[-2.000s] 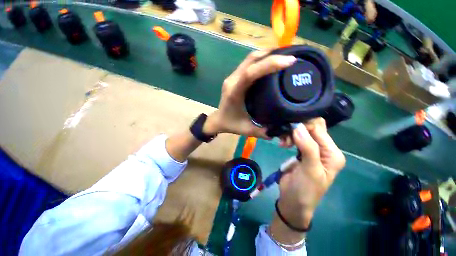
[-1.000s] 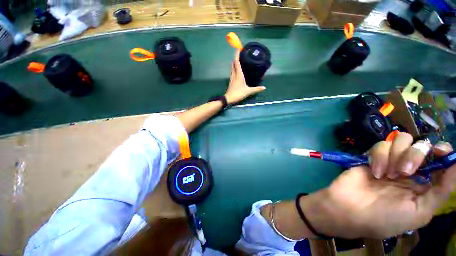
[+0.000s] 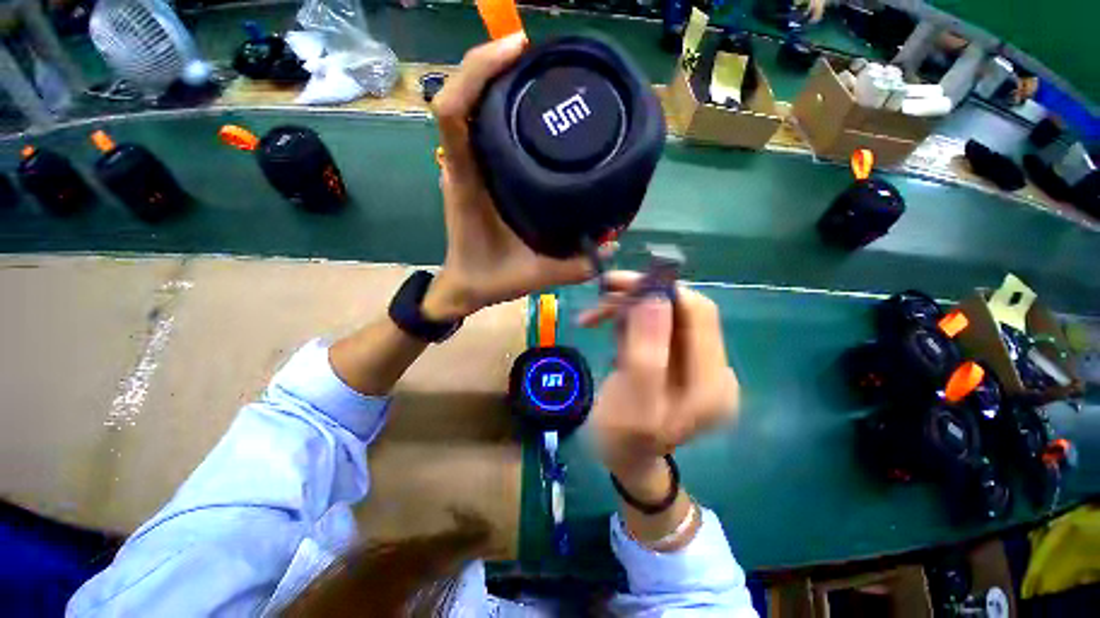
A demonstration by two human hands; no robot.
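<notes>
My left hand [image 3: 473,205] holds a black barrel speaker [image 3: 567,145] up, its end logo facing me and its ring unlit. Its orange strap [image 3: 501,17] sticks up at the top. My right hand [image 3: 663,362] is just below the speaker, fingers pinched on a small, blurred metal-tipped plug [image 3: 661,258] near the speaker's lower side. Whether the plug touches the speaker I cannot tell. A second speaker [image 3: 551,389] stands on the bench below with its ring glowing blue and a blue-and-white USB lead [image 3: 556,489] hanging from it.
Several speakers stand on the green conveyor [image 3: 398,181], one at right [image 3: 862,213]. A cardboard sheet [image 3: 241,362] lies at left. Clustered speakers [image 3: 947,417] sit at right beside a small carton [image 3: 1025,344]. Open cartons [image 3: 724,97] and a fan [image 3: 142,39] are behind the conveyor.
My left hand has lifted a speaker from the conveyor towards me. My right hand has moved left from the clustered speakers to beneath the held speaker.
</notes>
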